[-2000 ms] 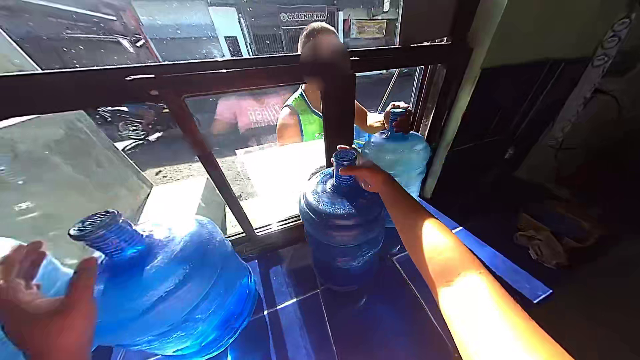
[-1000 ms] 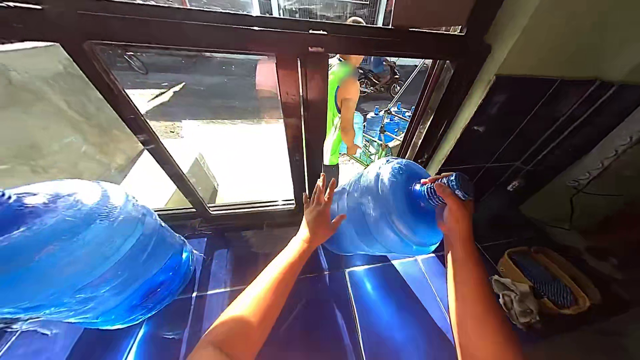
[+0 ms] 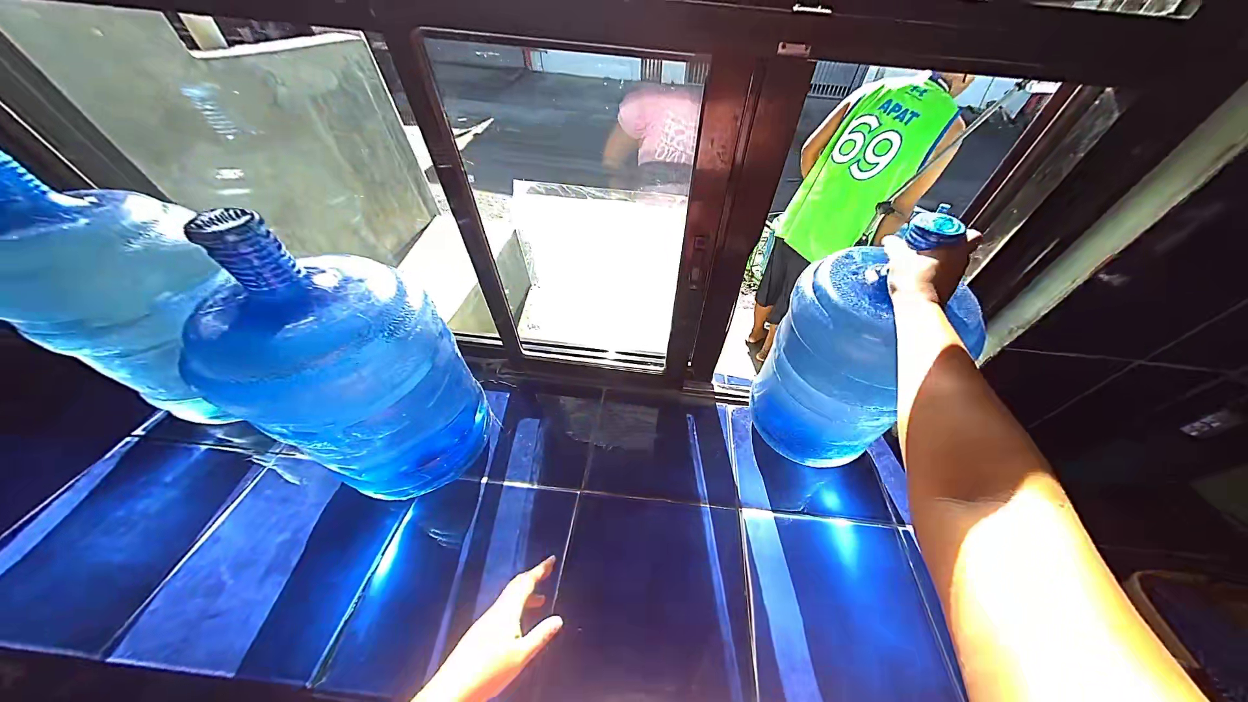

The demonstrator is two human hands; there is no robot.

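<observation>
At the right, my right hand (image 3: pixel 926 263) grips the neck of a large blue water jug (image 3: pixel 838 341), which stands upright on the dark blue tiled counter (image 3: pixel 653 575) by the open part of the window. My left hand (image 3: pixel 507 624) is low in the middle, over the tiles, fingers apart and holding nothing. To the left stands another blue water jug (image 3: pixel 341 361) with a ribbed neck, and a further jug (image 3: pixel 107 283) is partly behind it at the left edge.
A dark window frame (image 3: pixel 721 214) runs behind the counter, with a glass pane left of the opening. Outside, a person in a green jersey (image 3: pixel 868 156) faces away, close beyond the right jug. A basket rim (image 3: pixel 1150 595) shows at the lower right.
The right jug, tilted between both hands a second ago, now stands upright by the opening. My left hand has come off it and moved down to the left; my right hand still grips its neck.
</observation>
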